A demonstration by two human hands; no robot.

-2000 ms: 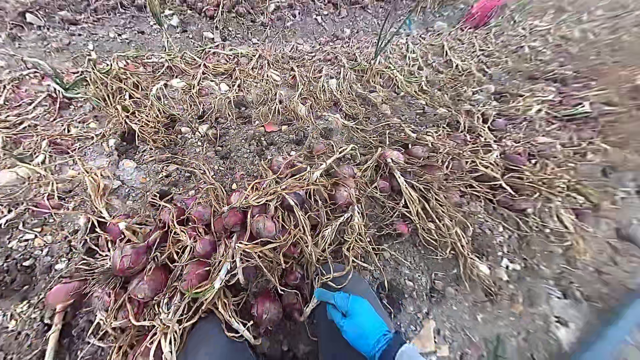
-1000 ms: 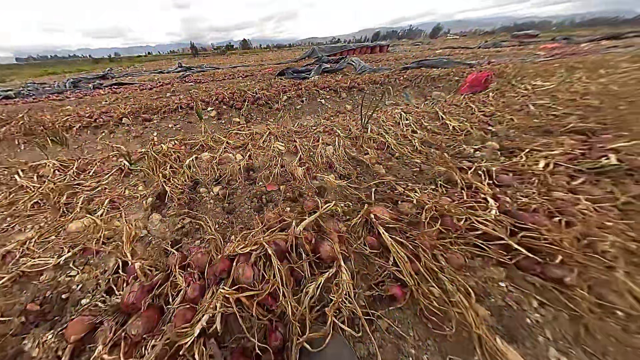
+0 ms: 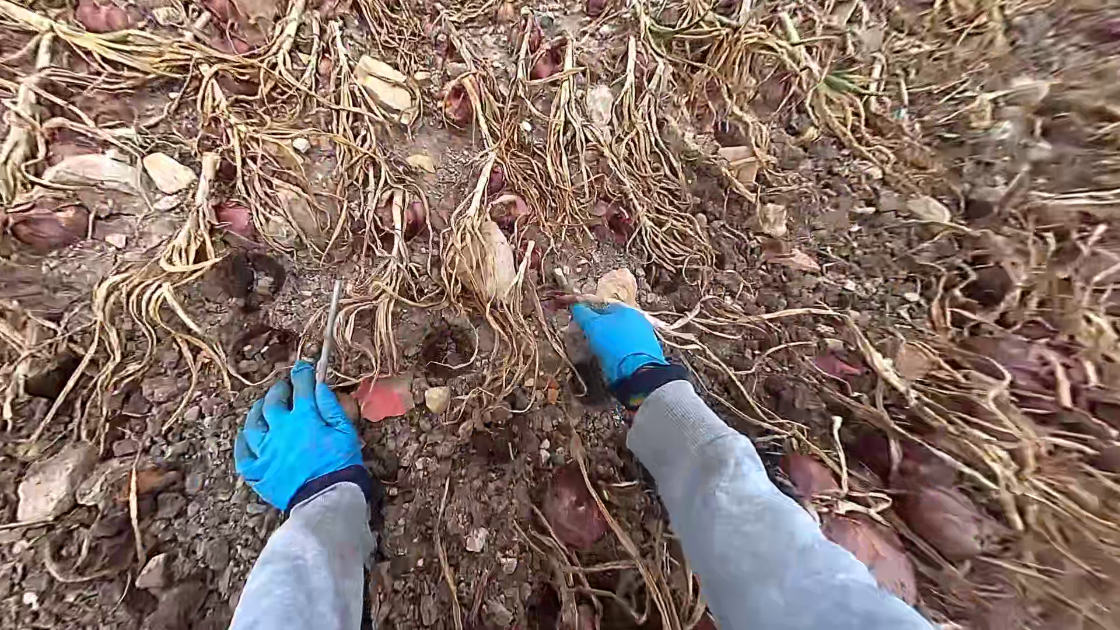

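Both hands wear blue gloves, with grey sleeves behind them. My left hand [image 3: 299, 437] is closed around a thin metal tool [image 3: 330, 332], whose narrow shaft points up and away over the soil. What the tool's lower part looks like is hidden by the fingers. To the right, my right hand [image 3: 618, 339] reaches down to the ground beside a tan stone [image 3: 618, 286], at dry onion leaves; its fingertips are partly hidden, and a hold cannot be made out. Red onions with dried tops lie around, one red onion [image 3: 573, 507] below the right hand and more red onions [image 3: 871, 551] beside the right forearm.
Dried onion tops [image 3: 647, 192] cover the ground ahead. A pale stone [image 3: 499, 262] lies between the hands, farther off. A flat red piece [image 3: 383, 398] rests just right of the left hand. Another large stone [image 3: 57, 481] is at the far left.
The view has dropped from the wide field to the ground close by. Both gloved hands are now in sight, the left with a thin tool; neither showed one second ago.
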